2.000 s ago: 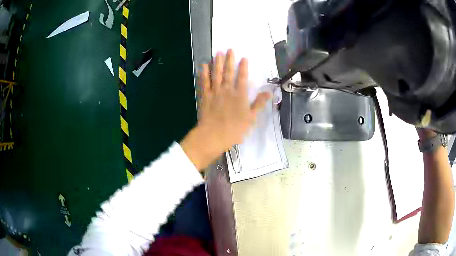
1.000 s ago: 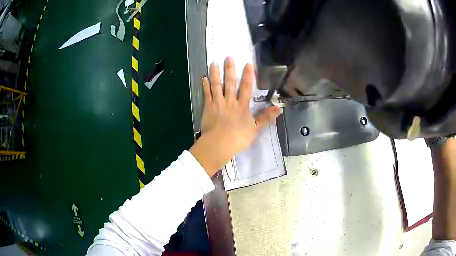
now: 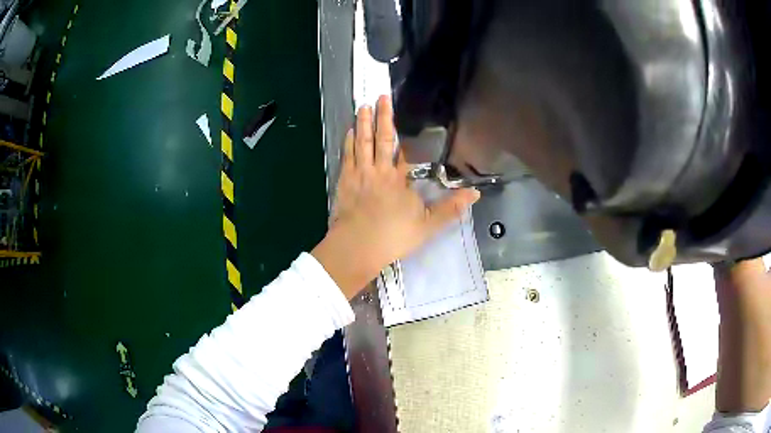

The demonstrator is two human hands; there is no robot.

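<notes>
The large black cloth cutter (image 3: 583,93) fills the upper right. Its grey base plate (image 3: 533,232) sits on the table, right of a narrow paper-topped strip (image 3: 440,275). My left hand (image 3: 380,199) lies flat on this strip, palm down, thumb stretched out beside the shiny metal presser foot (image 3: 444,176). It grips nothing. The blade and its contact with the fabric are hidden. My right forearm (image 3: 742,338) rises at the right edge; my right hand is hidden behind the cutter.
The beige table (image 3: 524,364) has a metal edge (image 3: 369,364) along its left side. Another paper-topped piece (image 3: 695,326) with a dark red lower edge lies at the right. Scraps (image 3: 139,57) lie on the green floor (image 3: 127,211), near yellow-black tape (image 3: 228,178).
The cutter has shifted left across the view and covers more of the strip and base plate. My left hand stays flat on the strip, its thumb still near the presser foot.
</notes>
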